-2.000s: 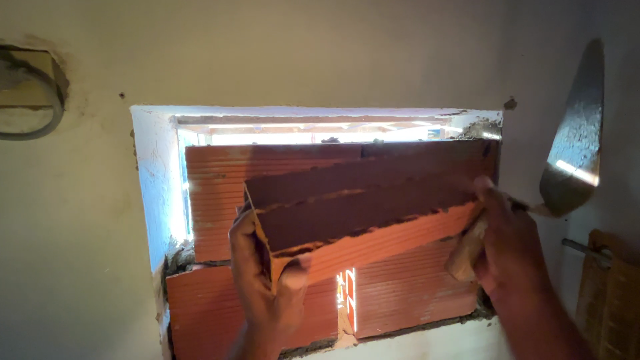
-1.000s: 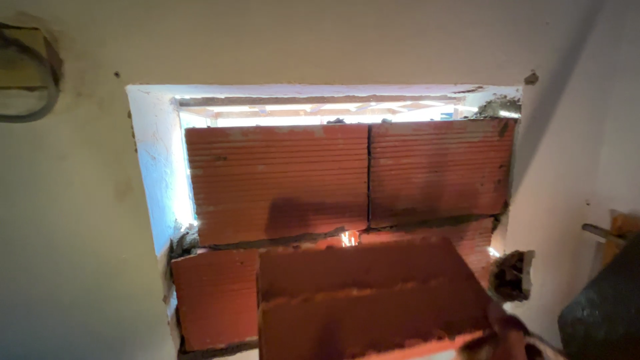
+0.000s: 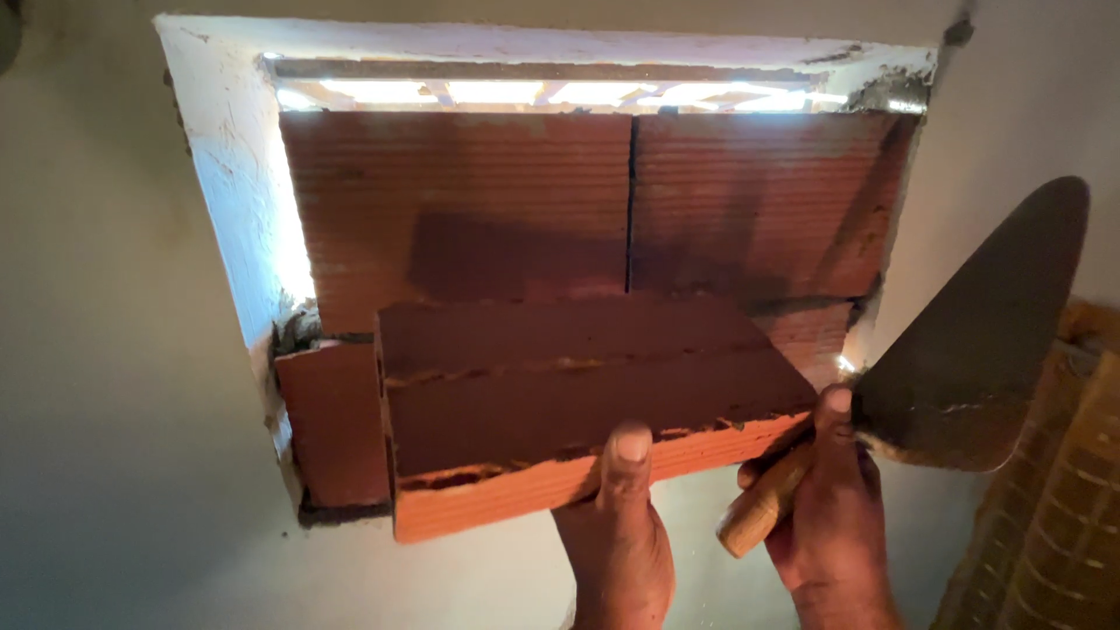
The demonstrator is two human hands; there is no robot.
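Observation:
A loose hollow clay brick [image 3: 560, 394] is tilted in front of the wall opening. My left hand [image 3: 621, 516] grips its near edge from below, thumb on the front face. My right hand [image 3: 831, 490] holds the wooden handle of a mason's trowel [image 3: 971, 350], blade pointing up and right, beside the brick's right end; whether its fingers also bear on the brick is hard to tell. Behind stand two upper bricks, the left [image 3: 464, 192] and the right [image 3: 770, 192], with a dark vertical joint between them. A lower brick [image 3: 337, 429] shows at the left, partly hidden.
A white plastered reveal [image 3: 219, 175] frames the opening, with bright gaps along the top and left side. Rough mortar [image 3: 300, 325] sits at the left joint. A yellowish-brown object with a grid pattern [image 3: 1050, 490] stands at the lower right.
My left hand, at the brick's left end two seconds ago, is now under its near edge, right of the middle. The trowel blade is fully in view again. The view has shifted closer to the opening.

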